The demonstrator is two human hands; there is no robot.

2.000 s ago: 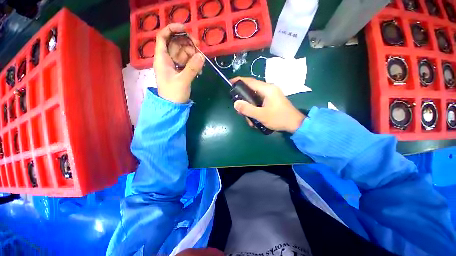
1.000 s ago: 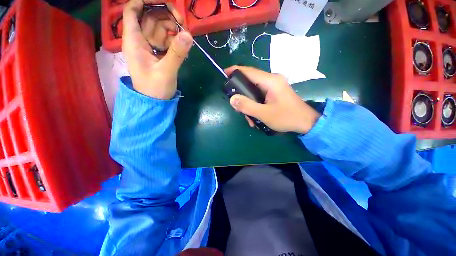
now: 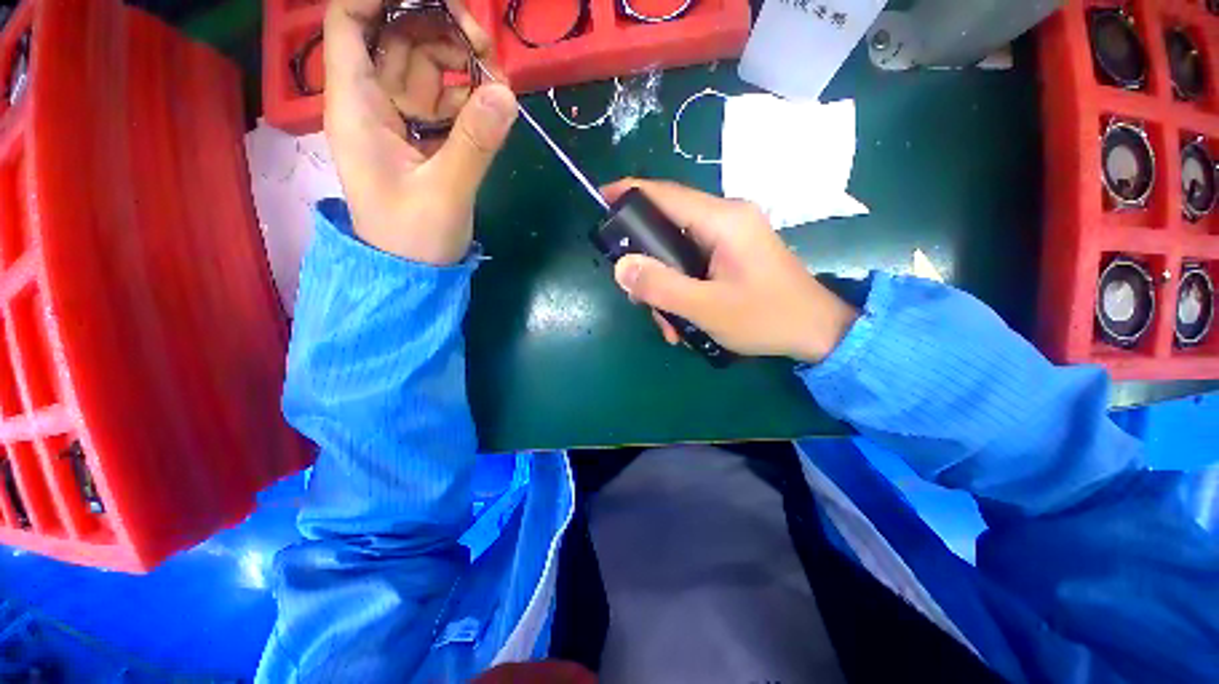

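Observation:
My left hand (image 3: 421,160) holds a thin dark metal ring (image 3: 425,130) between thumb and fingers at the upper left, in front of the centre foam tray; its top is near the picture's edge. My right hand (image 3: 742,274) is closed around the black handle of a screwdriver (image 3: 655,247). Its long thin silver shaft points up and left to the ring's right side, by my left thumb. The exact contact of the tip is too small to tell.
A red foam tray (image 3: 642,51) with open rings is at the top. Stacked red foam trays (image 3: 174,294) stand left, and a tray of filled round units (image 3: 1076,254) lies right. A white wipe (image 3: 789,158), white bottle (image 3: 809,43), clear bag (image 3: 632,104) and grey metal arm (image 3: 956,30) are beyond my right hand.
Since two seconds ago, the view has shifted and my left hand with the ring appears higher and further left. The shaft still reaches the ring. Little differs from one second ago.

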